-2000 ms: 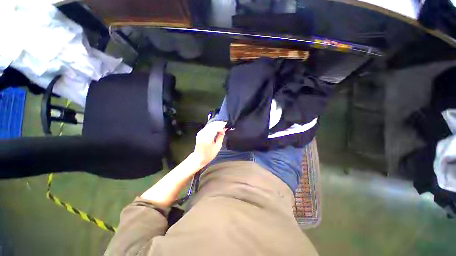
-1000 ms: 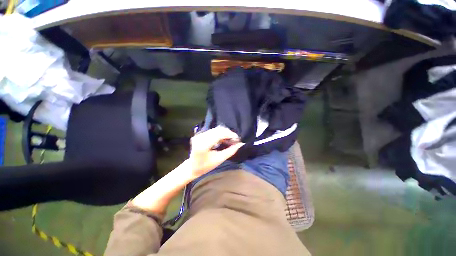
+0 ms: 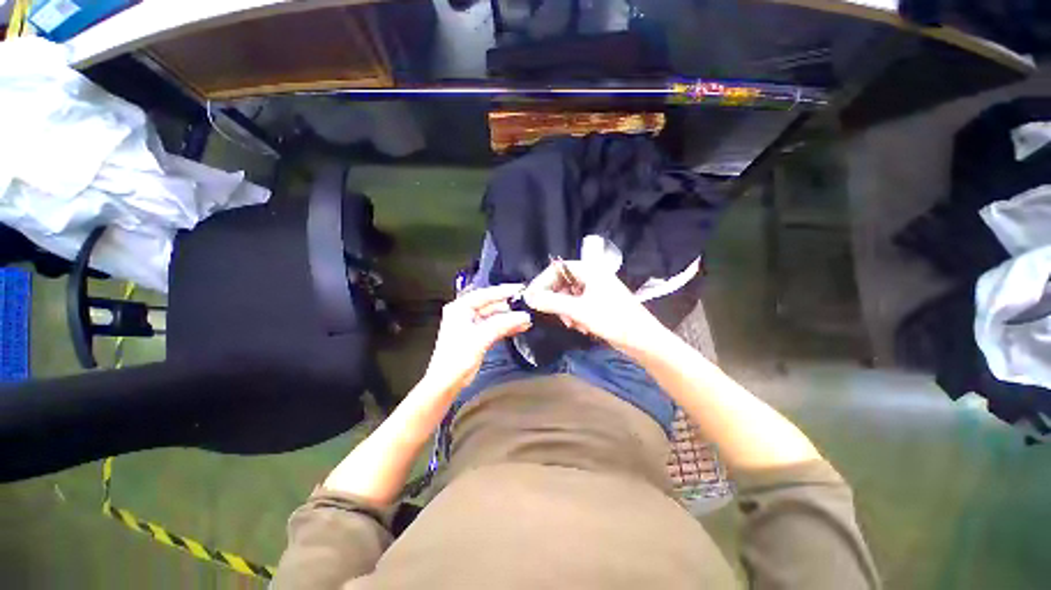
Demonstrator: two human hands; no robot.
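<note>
A black garment with white parts point(image 3: 599, 196) lies bunched on the lap. My left hand point(image 3: 475, 332) pinches its edge near the lap's left side. My right hand point(image 3: 590, 302) is right beside it, with thumb and finger pinched together close to the left fingertips. A thin sliver shows at the right fingers; whether it is a needle or thread I cannot tell. A small dark bit of cloth shows between the two hands.
A black office chair point(image 3: 259, 323) stands at left with a white crumpled bundle point(image 3: 81, 161) behind it. A long table's edge point(image 3: 231, 25) curves across the top. A woven basket point(image 3: 694, 455) is under the lap at right. Black-and-white garments point(image 3: 1020, 311) are heaped at far right.
My right hand, out of sight in the earlier frames, has come in from the right to meet my left hand at the garment. My left hand still pinches the cloth.
</note>
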